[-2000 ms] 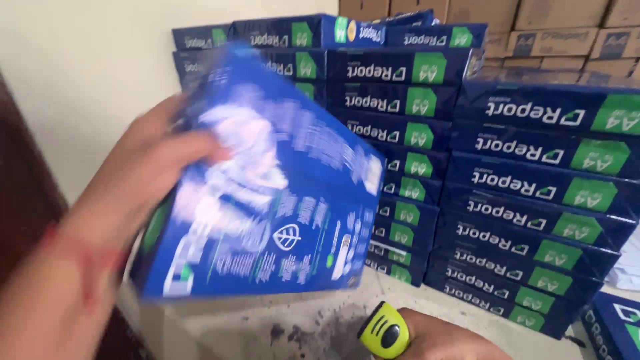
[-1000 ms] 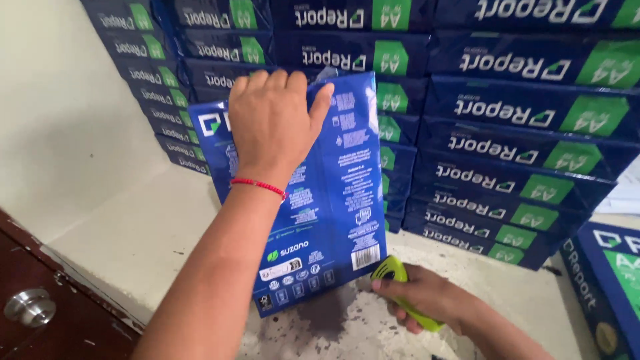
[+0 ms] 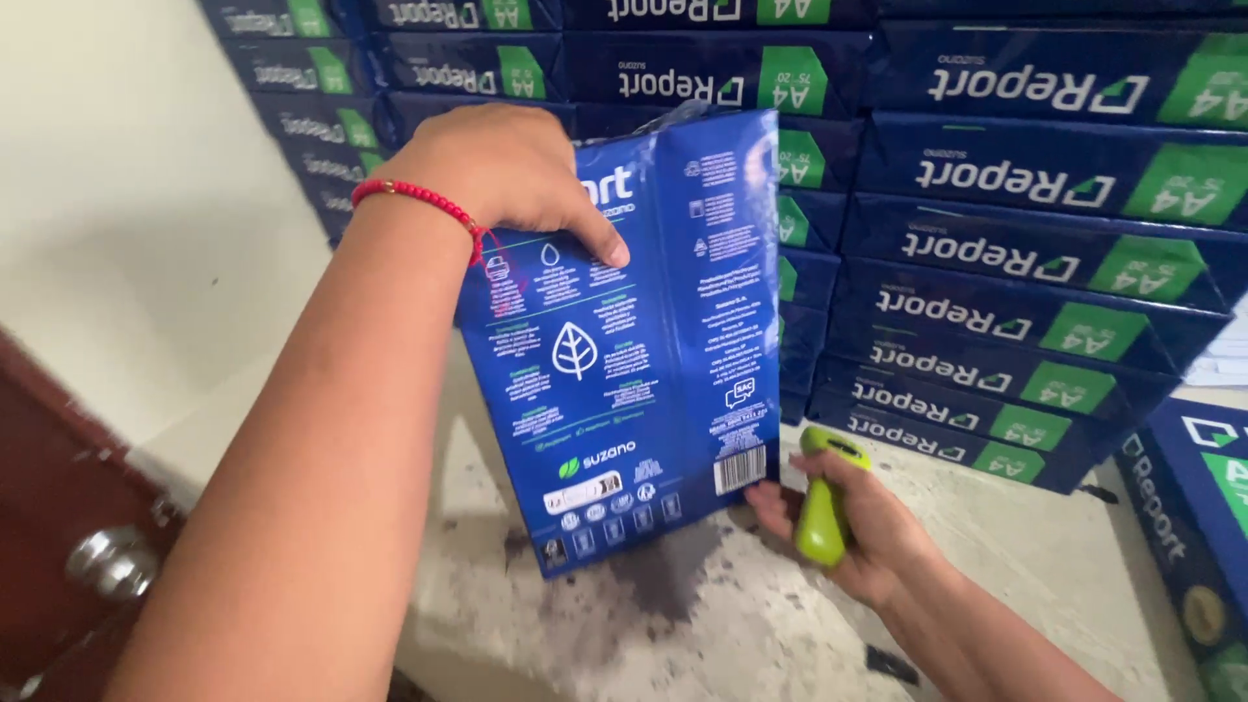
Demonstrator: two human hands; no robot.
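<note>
A blue Report A4 paper ream package (image 3: 624, 390) stands tilted on the worn surface, its printed back face toward me. My left hand (image 3: 517, 180), with a red bead bracelet at the wrist, grips its upper left part, thumb on the printed face. Crumpled wrapping shows at the top edge. At the package's lower right corner is my right hand (image 3: 848, 526), closed around a lime-green handheld tool (image 3: 822, 522), perhaps a utility knife. No blade can be made out. The fingertips of the right hand are close to the barcode corner; whether they touch it is unclear.
Several stacked blue Report reams (image 3: 985, 312) form a wall behind the package. Another ream (image 3: 1160, 507) lies at the right edge, near some white papers (image 3: 1219, 361). At the lower left is a dark red door (image 3: 58, 546) with a metal knob (image 3: 112, 563). The worn surface (image 3: 780, 634) has dark stains.
Since two seconds ago the package has gone from a blurred, raised tilt to a more upright stance. In the last second my left hand has shifted to its upper left, and the green tool has turned more upright.
</note>
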